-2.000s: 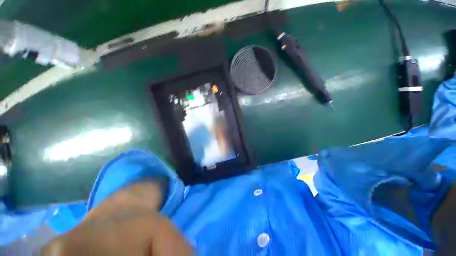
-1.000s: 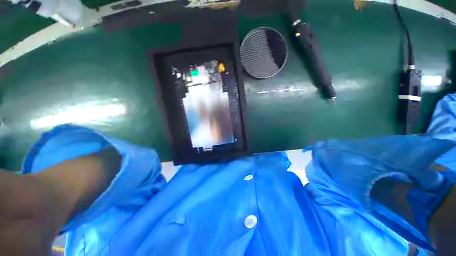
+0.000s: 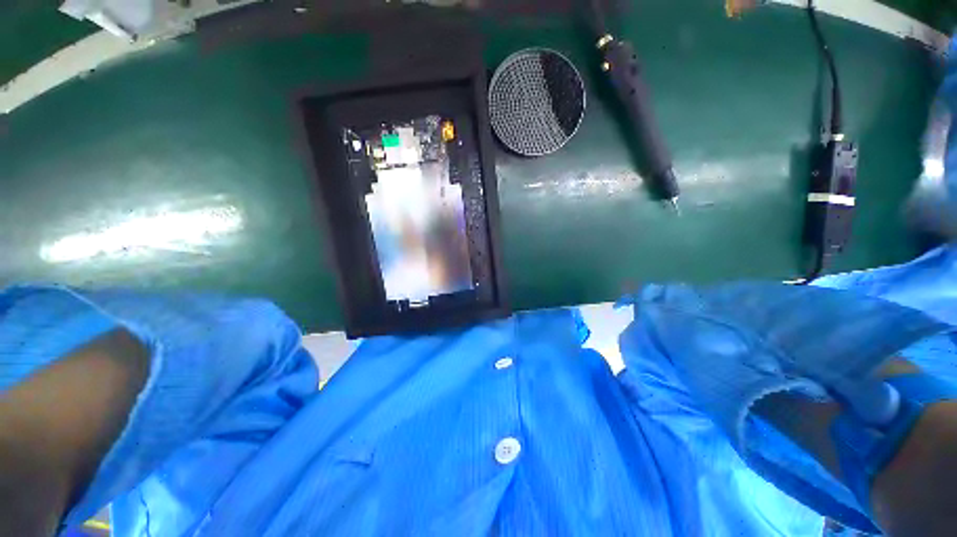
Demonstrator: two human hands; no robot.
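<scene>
A black fixture tray (image 3: 325,210) lies on the bench in front of my body. An opened tablet lies inside it, with a shiny silvery battery (image 3: 420,231) and a narrow main board (image 3: 404,145) with green, white and orange spots at its far end. A round mesh-like screw dish (image 3: 525,103) with a dark heap on its right side is right of the tray. A black electric screwdriver (image 3: 640,117) lies further right, bit towards me. Only my bare forearms and blue sleeves show at the lower left and lower right. Both hands are cut off by the picture's edge.
A second black screwdriver or controller (image 3: 833,199) with a white band lies on the right with its cord. A white rail (image 3: 63,65) borders the green bench at the far side. Another person's blue sleeve is at the right edge.
My left hand has moved left and out of the picture; only the forearm remains. The view has shifted, so the tray and tools appear higher. The right arm stays low at the right.
</scene>
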